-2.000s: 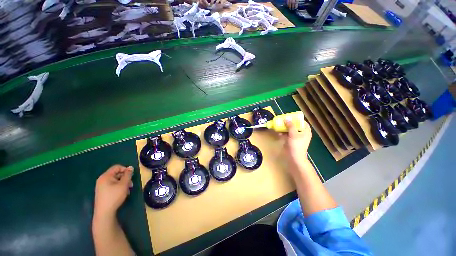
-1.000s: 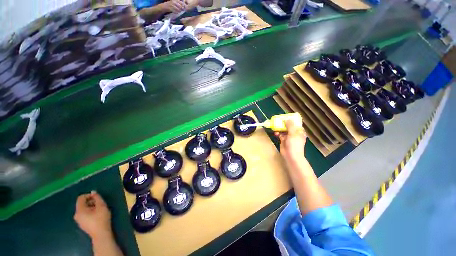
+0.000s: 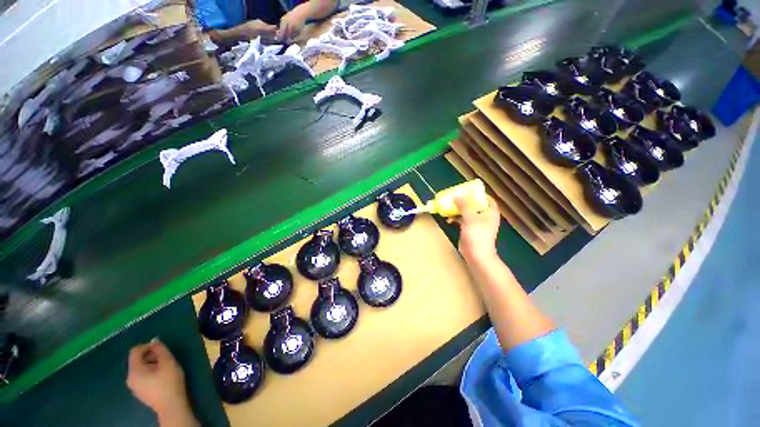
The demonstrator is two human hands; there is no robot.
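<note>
My right hand [image 3: 478,228] is shut on a yellow glue bottle [image 3: 460,199]. The bottle lies sideways in the grip, its thin pale nozzle pointing left, with the tip over the ear cup housing [image 3: 397,210] at the far right end of the back row. Several more glossy black housings [image 3: 335,308] lie in two rows on a tan cardboard sheet [image 3: 400,354], each with a pale patch in its middle. My left hand [image 3: 156,375] is at the worktop left of the sheet, fingers curled; whether it holds anything cannot be told.
Stacked cardboard layers [image 3: 517,196] at right carry rows of black housings [image 3: 612,190]. Behind runs a green conveyor belt [image 3: 275,179] with white headband assemblies [image 3: 196,153] on it. Another person's hands [image 3: 292,23] are beyond, beside a heap of white pieces. A blue container [image 3: 737,98] is at far right.
The view has shifted, moving the scene in the picture. The nozzle has gone from the back row's second cup from the right to its rightmost cup. My right hand still holds the bottle.
</note>
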